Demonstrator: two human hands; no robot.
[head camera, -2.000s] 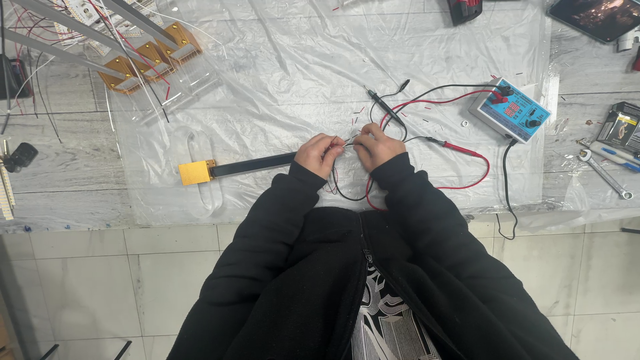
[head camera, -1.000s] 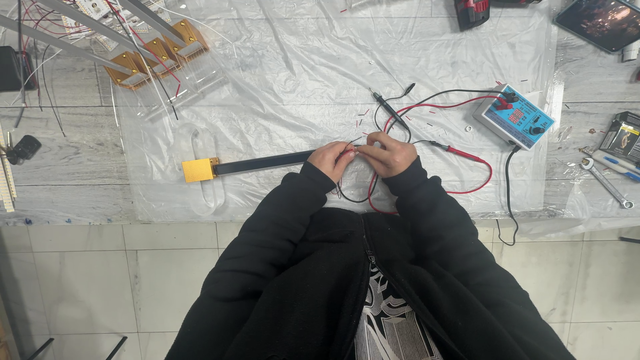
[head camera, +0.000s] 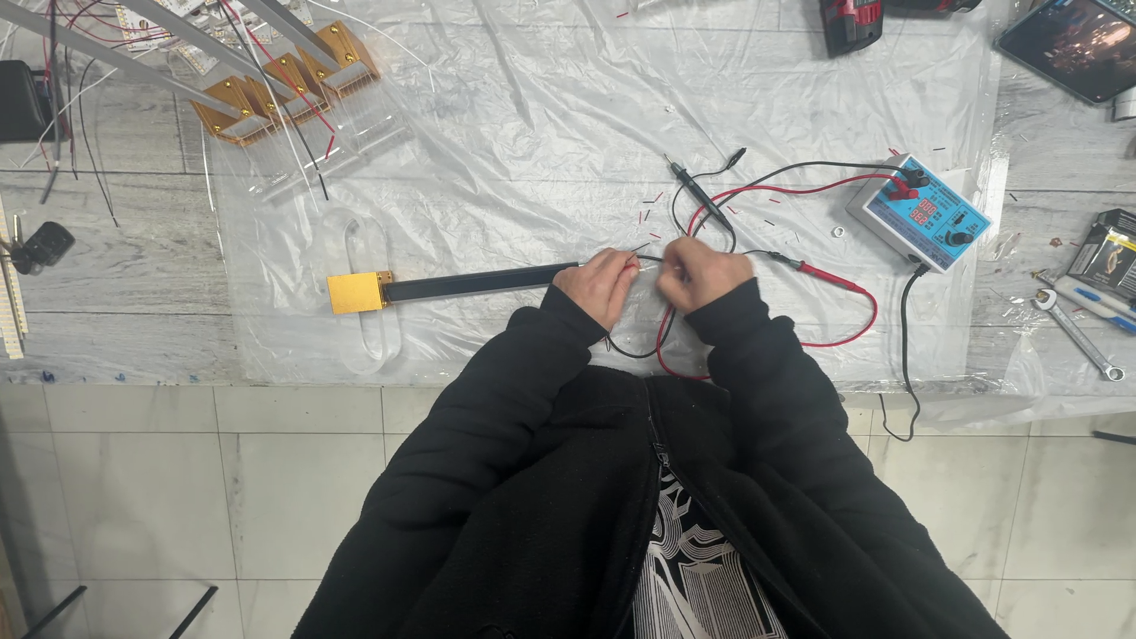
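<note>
My left hand (head camera: 601, 286) pinches thin wires at the right end of a black bar (head camera: 479, 282), whose left end carries a gold-coloured metal block (head camera: 355, 293). Just right of it, my right hand (head camera: 701, 273) is curled and partly blurred; whether a wire is between its fingers I cannot tell. A black test probe (head camera: 701, 191) lies above my right hand, and a red test probe (head camera: 827, 275) lies to its right. Red and black leads run from a blue and white tester (head camera: 923, 213) with a lit display. Part of the leads is hidden behind my hands.
Plastic sheeting (head camera: 532, 115) covers much of the table, with small wire scraps scattered on it. Gold-coloured blocks on grey bars (head camera: 288, 84) and loose wires stand upper left. At right lie a wrench (head camera: 1078, 335) and a tablet-like device (head camera: 1076, 44); a red and black tool (head camera: 852, 22) is at the top.
My hands were close together at the wires; now my right hand is a little apart from my left. The bar and block stay in about the same place.
</note>
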